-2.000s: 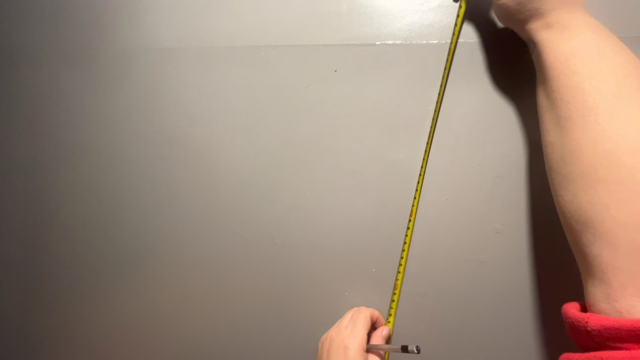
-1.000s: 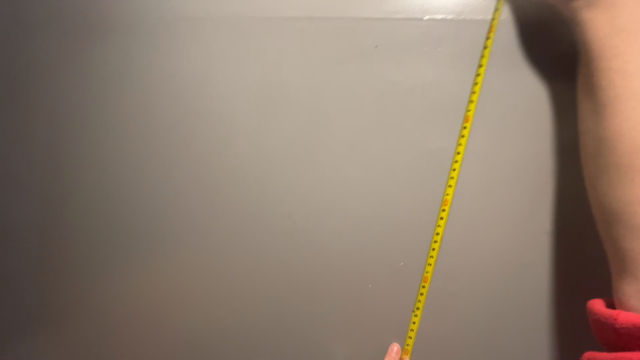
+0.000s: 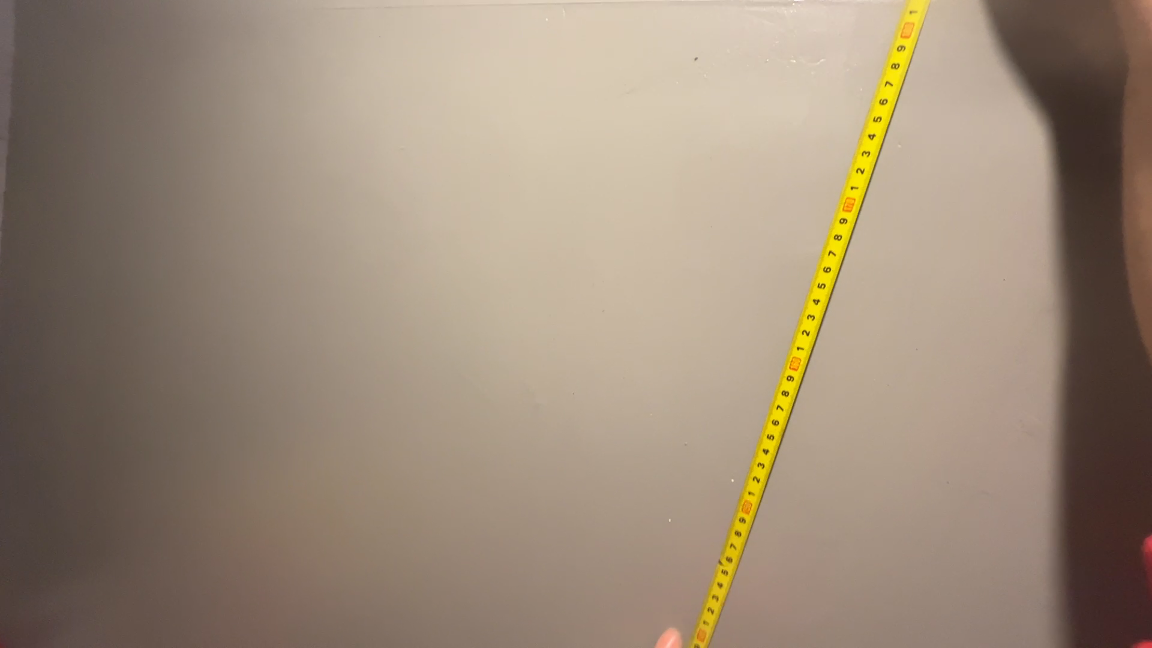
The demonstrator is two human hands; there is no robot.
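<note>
The yellow blade of a tape measure (image 3: pixel 810 315) runs slantwise across a grey surface, from the top right to the bottom right of centre. Only a fingertip of my left hand (image 3: pixel 669 639) shows at the bottom edge, just left of the blade; the rest of that hand is cut off. Along the right edge part of my right forearm (image 3: pixel 1136 180) is visible, while my right hand is out of view. What either hand holds cannot be seen. The tape's case and both its ends lie outside the picture.
The smooth grey surface (image 3: pixel 450 315) fills most of the view, with small specks on it. A thin seam (image 3: pixel 504 6) crosses near the top. My arm casts a dark shadow down the right side, and bits of red sleeve (image 3: pixel 1147 553) show at the right edge.
The view has shifted. Two seconds ago my left hand showed at the tape with a pen-like stick; now only a fingertip shows. My right arm has moved mostly out of the frame.
</note>
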